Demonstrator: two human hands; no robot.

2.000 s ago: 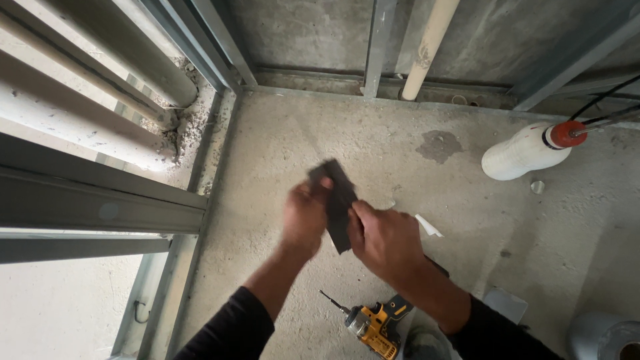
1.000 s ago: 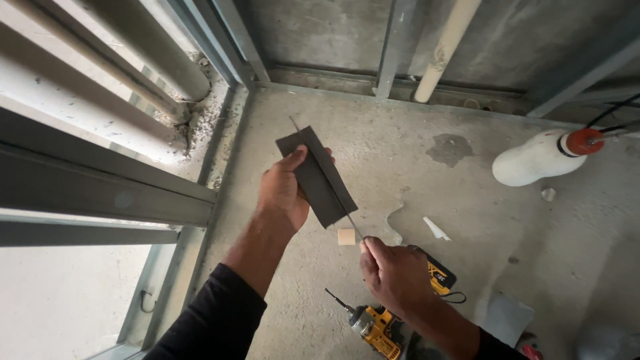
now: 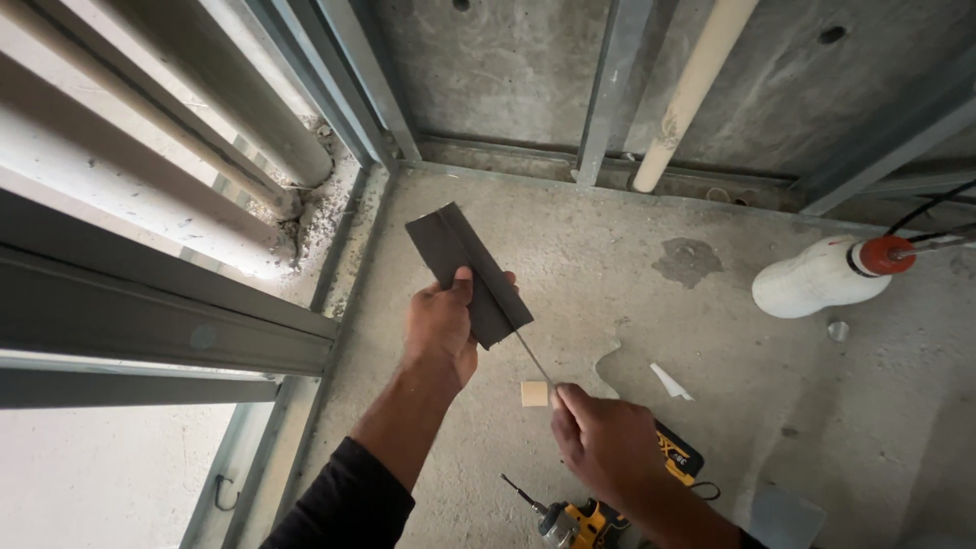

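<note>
A dark grey folded sheet, maybe sandpaper (image 3: 457, 267), slants across the middle of the view in my left hand (image 3: 442, 324), the thumb on its face and fingertips showing at the far edge. My right hand (image 3: 602, 435) pinches a thin metal rod (image 3: 532, 357), which runs along the fold at the sheet's lower end; how far it goes inside is hidden. Below my right forearm a yellow and black cordless driver (image 3: 579, 524) with a bit lies on the floor. A small tan square (image 3: 534, 393) lies near my right fingers.
A white bottle with a red cap (image 3: 816, 278) lies at the right beside a small clear cap (image 3: 838, 330). A white scrap (image 3: 671, 380) is on the concrete floor. Metal studs (image 3: 602, 91) and a beige pipe (image 3: 690, 91) stand at the back; thick pipes (image 3: 145, 175) and metal framing (image 3: 152, 305) are at the left.
Two seconds ago both hands were on the sheet, close together. Since one second ago the rod no longer shows beyond the sheet's upper end; my right hand stays at its lower end.
</note>
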